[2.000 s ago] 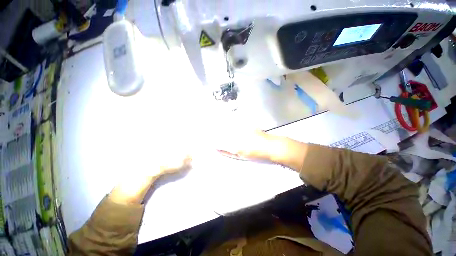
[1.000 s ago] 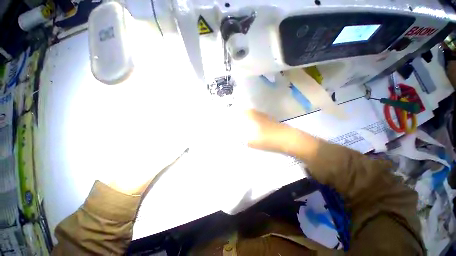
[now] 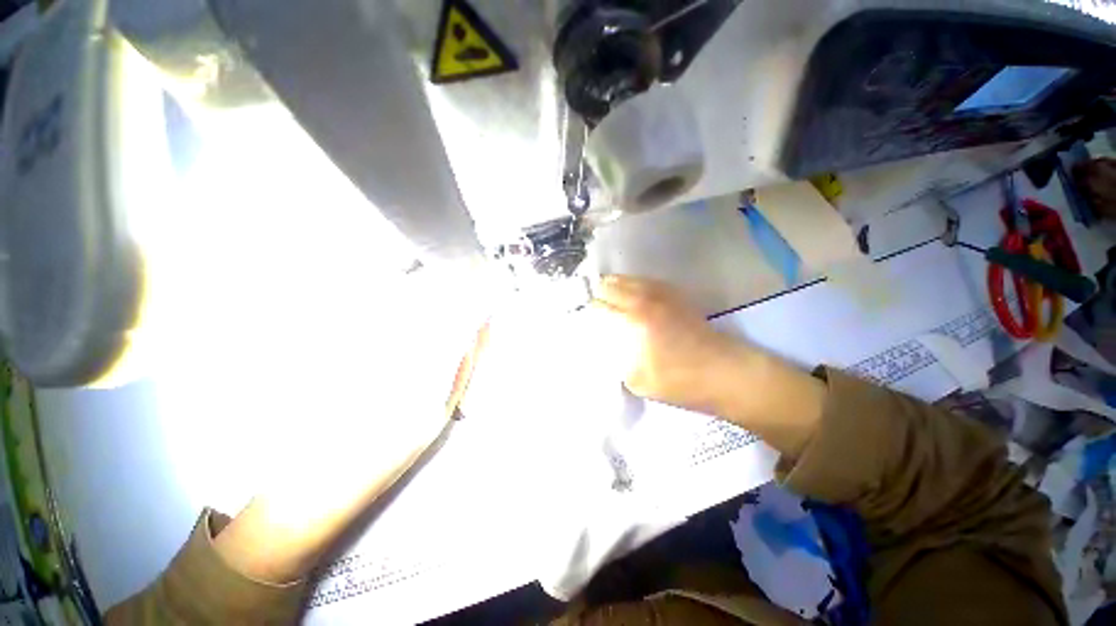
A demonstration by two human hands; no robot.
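Observation:
A white fabric piece (image 3: 600, 544) lies washed out by glare under my hands; its lower end hangs over the table's front edge. My right hand (image 3: 667, 336) is bent, with its fingertips just below and right of the presser foot and needle (image 3: 557, 248). My left hand (image 3: 422, 397) is low on the table, left of the fabric, and mostly lost in the glare; a finger edge shows. Whether either hand grips the fabric or only rests on it cannot be seen. The white sewing machine head (image 3: 759, 92) stands above.
A white oval device (image 3: 74, 208) is at upper left. A pale strip (image 3: 796, 226) and a blue strip (image 3: 771, 242) lie near the machine base. Red-and-orange scissors (image 3: 1013, 294) with a dark green tool (image 3: 1040, 272) lie at right, beside crumpled cut pieces (image 3: 1077, 489).
The view has come closer to the needle. My right hand has moved up from the table's middle to beside the presser foot. The fabric's end now shows over the front edge.

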